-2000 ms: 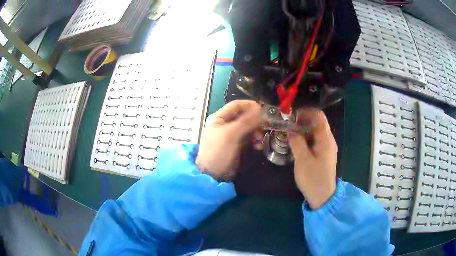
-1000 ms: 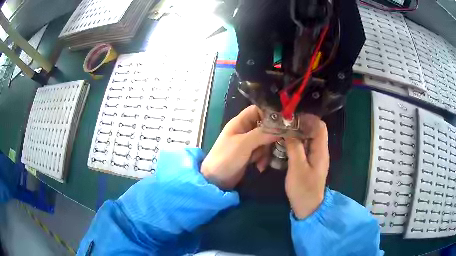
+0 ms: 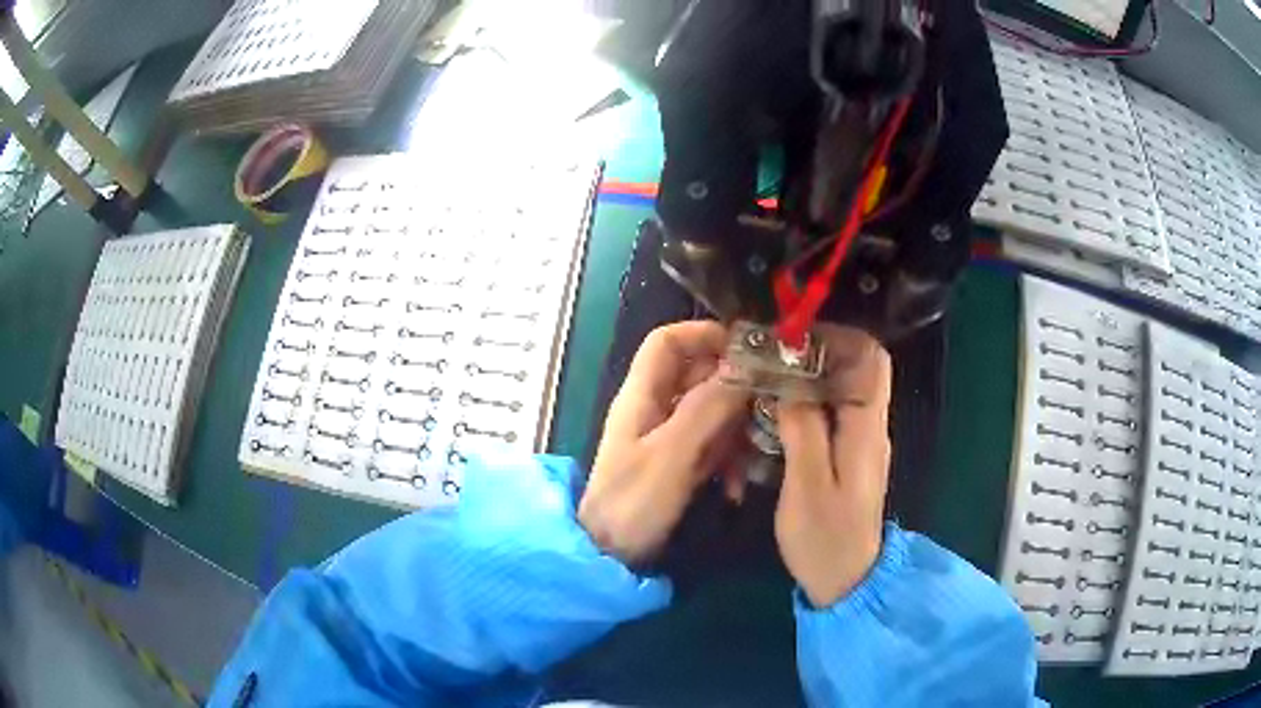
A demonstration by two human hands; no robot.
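The black test fixture (image 3: 830, 166) stands upright in front of me, with red wires (image 3: 816, 284) running down to a small silvery contact plate (image 3: 774, 357). The round silver test nest (image 3: 765, 422) shows partly below the plate, between my hands. My left hand (image 3: 664, 436) is at the plate's left side with its fingers curled. My right hand (image 3: 834, 463) is at the right side, its fingers reaching up to and partly behind the plate. The fingertips are partly hidden, and I cannot make out any small part between them.
White slotted trays lie left (image 3: 401, 325) and far left (image 3: 145, 353) of the fixture, and more lie at the right (image 3: 1072, 470) and back right (image 3: 1072, 152). A tray stack (image 3: 284, 56) and a yellow tape roll (image 3: 281, 173) are at the back left.
My hands have come closer together and slightly lower, with more of the silver nest covered than two seconds ago. The view has shifted a little.
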